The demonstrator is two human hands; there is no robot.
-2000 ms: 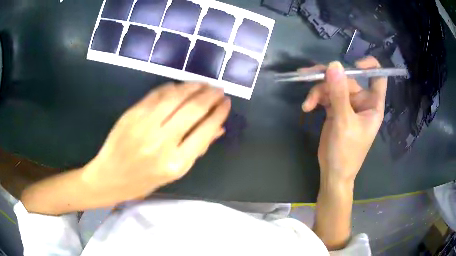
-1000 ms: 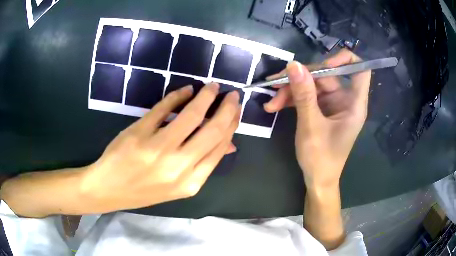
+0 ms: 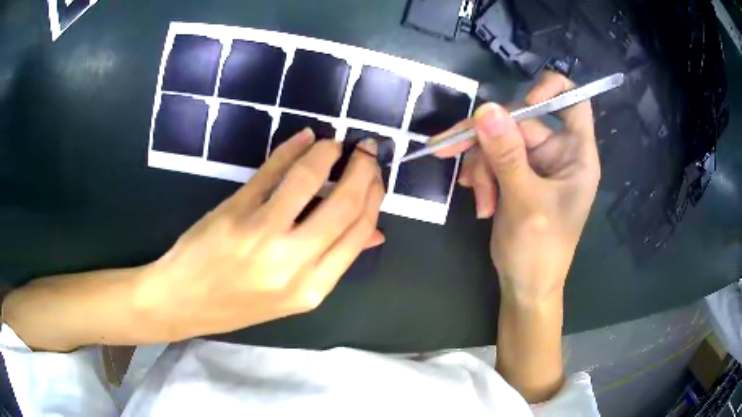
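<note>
The white sticker sheet (image 3: pixel 297 41) lies flat on the bench with two rows of dark square stickers. My left hand (image 3: pixel 268 236) is palm down with its fingertips on the lower row, covering parts of the middle squares. Whether the left fingers grip anything cannot be told. My right hand (image 3: pixel 533 175) holds the silver tweezers (image 3: pixel 561 101) between thumb and fingers. The tweezer tip rests near the left edge of the lower right sticker, beside my left fingertips. Whether the tip grips a sticker edge cannot be told.
A large heap of black plastic parts (image 3: pixel 675 106) lies at the right. A loose black part (image 3: pixel 431 16) lies at the top. The corner of another white-bordered sheet (image 3: pixel 58 18) shows at the upper left. The dark green bench top (image 3: pixel 73 204) has its front edge near my body.
Since two seconds ago, the sheet sits lower in view and both hands have come together over it. In the last second, the tweezer tip has moved slightly down and its rear end has tilted up.
</note>
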